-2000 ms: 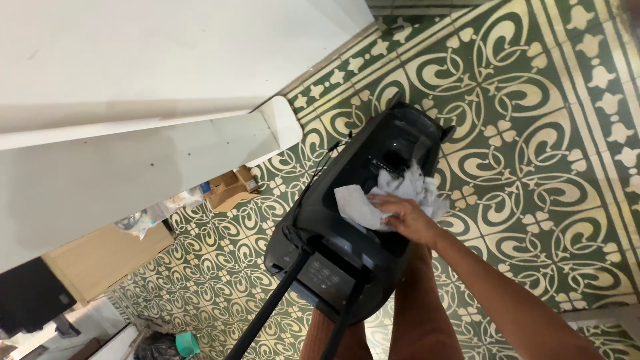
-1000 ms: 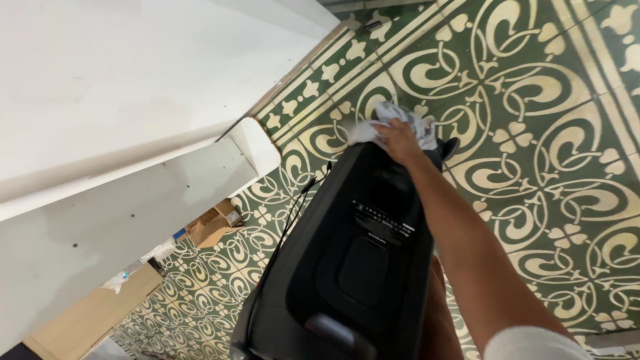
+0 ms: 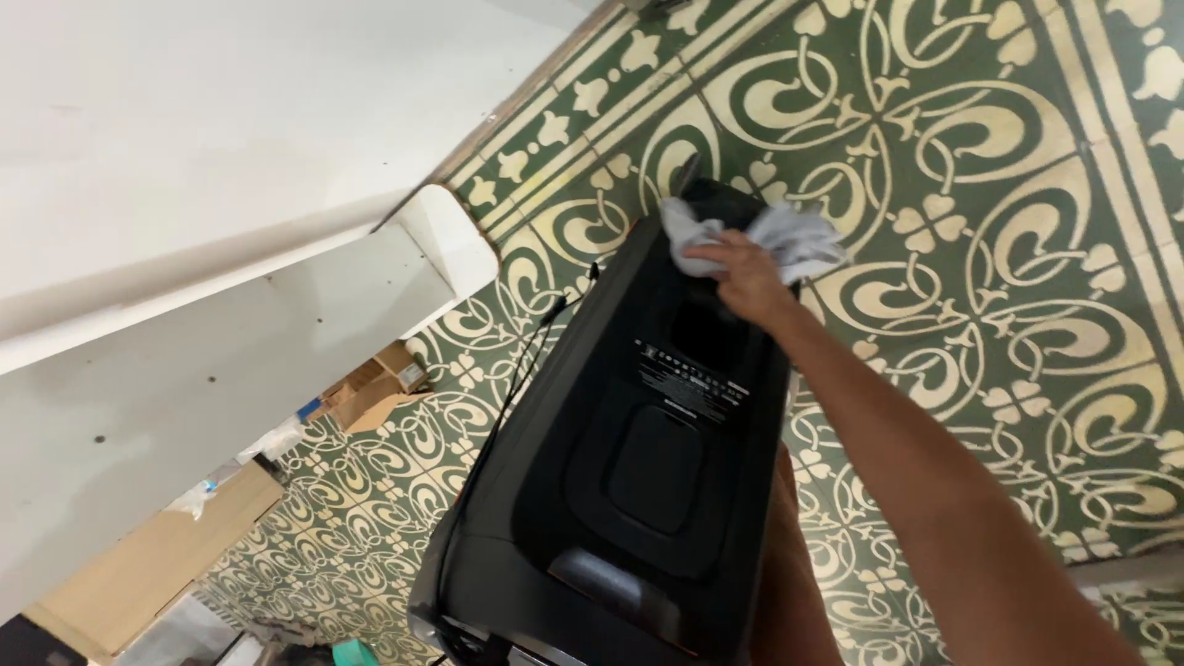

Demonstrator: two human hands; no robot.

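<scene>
My right hand (image 3: 747, 276) grips a crumpled pale cloth (image 3: 797, 242) and presses it on the far end of a large black plastic-cased portable speaker (image 3: 647, 481). One part of the cloth lies on the casing, the rest spreads past its right edge. The casing's broad face, with a recessed panel and small printed writing, is turned up toward me. A thin black cable (image 3: 499, 416) runs along the speaker's left side, its plug end sticking out. My left hand is out of view.
A white shelf or ledge (image 3: 222, 370) runs along the white wall at left. Below it an open cardboard box (image 3: 370, 393) stands on the patterned tile floor (image 3: 934, 222), near a light wooden board (image 3: 166, 555). My leg (image 3: 791, 583) is right beside the speaker.
The speaker's pull handle, seen two seconds ago, is out of view, and the printed face now shows more fully. My right hand with the cloth has moved to the speaker's far end.
</scene>
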